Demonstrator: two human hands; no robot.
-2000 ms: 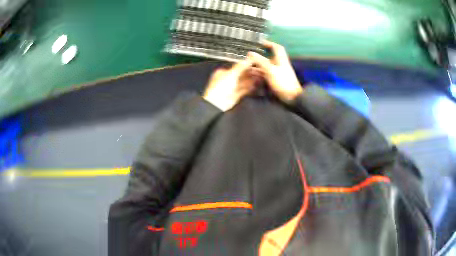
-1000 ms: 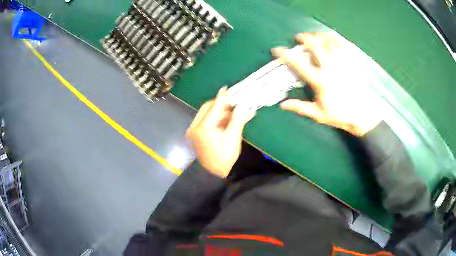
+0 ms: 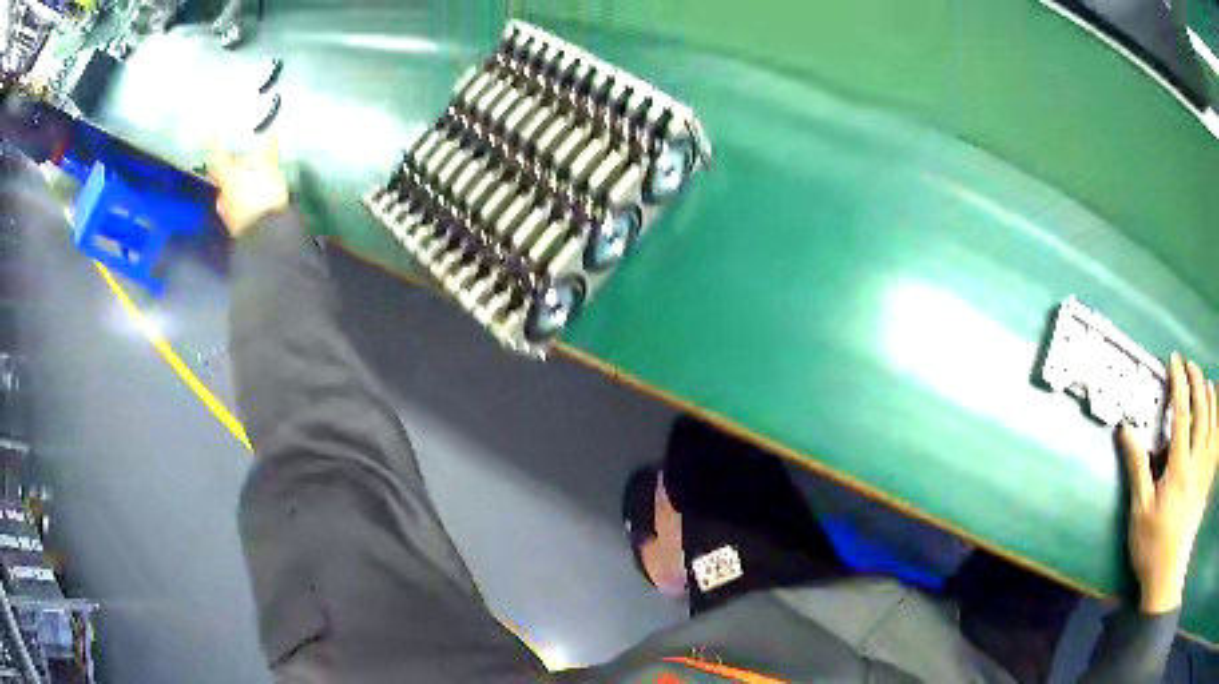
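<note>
A flat white plate (image 3: 1099, 364) with holes and a wavy cut edge lies on the green mat at the far right. My right hand (image 3: 1170, 474) has its thumb and fingers around the plate's near end. My left hand (image 3: 251, 187) reaches to the mat's far left; its fingertips are lost in glare. Two small round parts (image 3: 272, 107) lie just beyond it. A stacked assembly (image 3: 521, 167) with ribbed silver and black rows sits on the mat between my hands, with three dark-rimmed discs on its right side, untouched.
The green mat (image 3: 802, 307) has a brown front edge. A blue stool (image 3: 123, 227) stands on the grey floor at left, by a yellow line. A dark shoe and trouser leg show below the bench edge. Blurred equipment (image 3: 40, 54) is at the far upper left.
The plate, held between both hands a second ago, is now on the mat at far right with my right hand. My left hand has let go and moved far left. The view has shifted.
</note>
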